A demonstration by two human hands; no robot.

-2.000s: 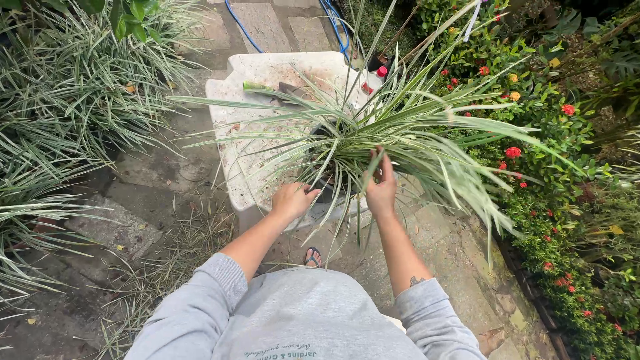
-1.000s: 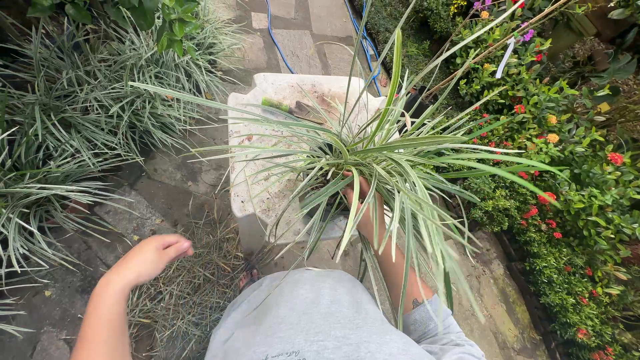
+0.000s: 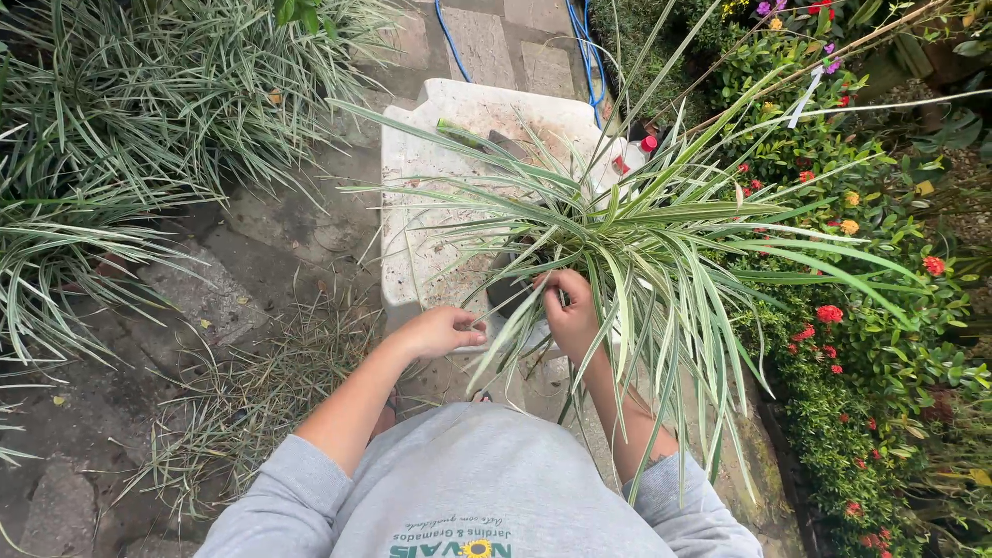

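A variegated grass-like plant (image 3: 620,225) with long green-and-white leaves stands in a dark pot (image 3: 508,293) on a white plastic table (image 3: 411,232). My right hand (image 3: 572,310) is among the leaves at the pot's near side, fingers curled on some of them. Just left of the pot, over the table's near edge, is my left hand (image 3: 446,332), its thumb and fingers close together; whether a thin leaf lies between them cannot be told. A tool with a green handle (image 3: 461,133) and a dark blade (image 3: 508,146) lies on the table, partly behind leaves.
A clear bottle with a red cap (image 3: 648,144) is at the table's right. Cut dry leaves (image 3: 248,403) are heaped on the stone paving at left. More striped plants (image 3: 155,101) grow on the left, and a flowering hedge (image 3: 868,333) on the right. A blue hose (image 3: 585,54) lies beyond.
My left hand has moved from over the leaf heap at left to the near side of the pot. My right hand, earlier deeper under the leaves, now shows at their near side.
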